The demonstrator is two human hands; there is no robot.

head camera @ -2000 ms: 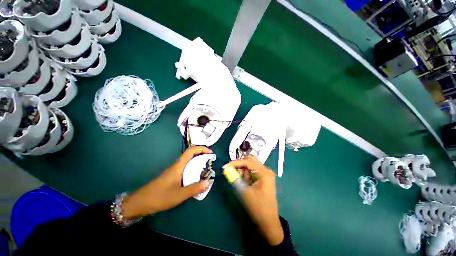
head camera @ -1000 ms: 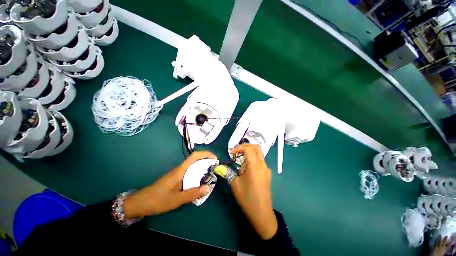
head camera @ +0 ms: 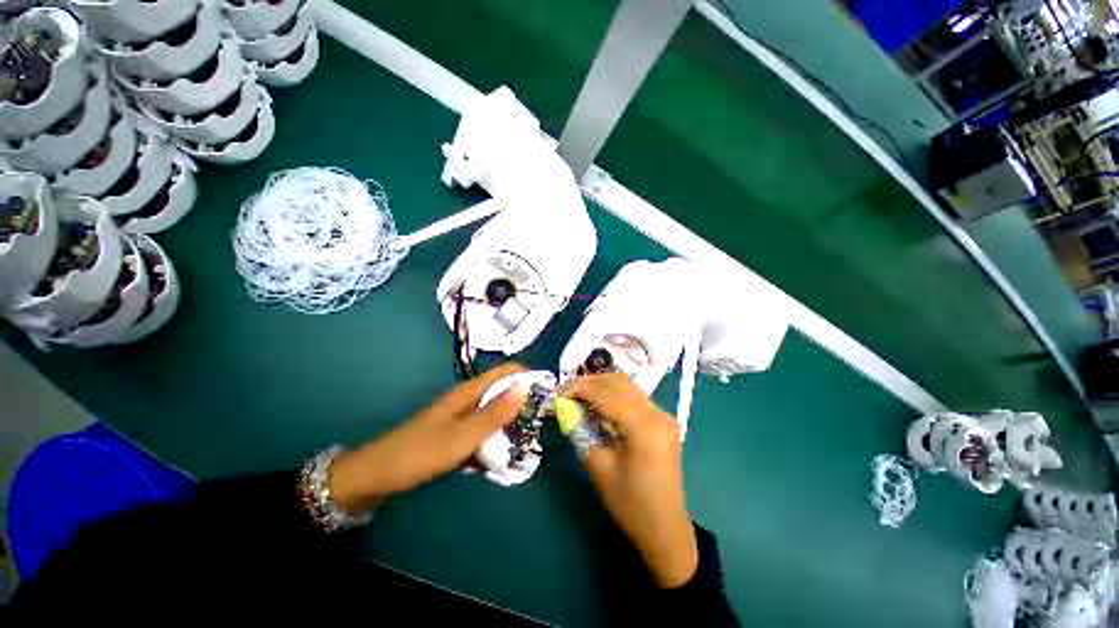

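Observation:
My left hand (head camera: 436, 444) holds a white front housing (head camera: 501, 456), its circuit-board side now facing right and up. My right hand (head camera: 632, 448) holds a yellow-handled tool (head camera: 568, 413) at the housing's right edge; its fingers hide the tool's tip and any wire there. A white camera body (head camera: 540, 221) lies behind my left hand, its round opening showing a dark round piece and dark wires hanging toward the housing. A second camera body (head camera: 650, 301) lies to its right, its opening partly hidden by my right hand.
A tangled pile of white sealing rings (head camera: 314, 239) lies at left, beside tall stacks of front housings (head camera: 92, 264). Smaller housing stacks (head camera: 982, 449) and rings (head camera: 893, 491) are at right. A pale rail (head camera: 785, 309) and grey upright (head camera: 623, 76) edge the bench. A blue bin (head camera: 86, 497) stands lower left.
The housing has turned in my left hand, showing more of its circuit board. My right hand has shifted slightly, the tool staying close to the housing. The whole view has tilted a little.

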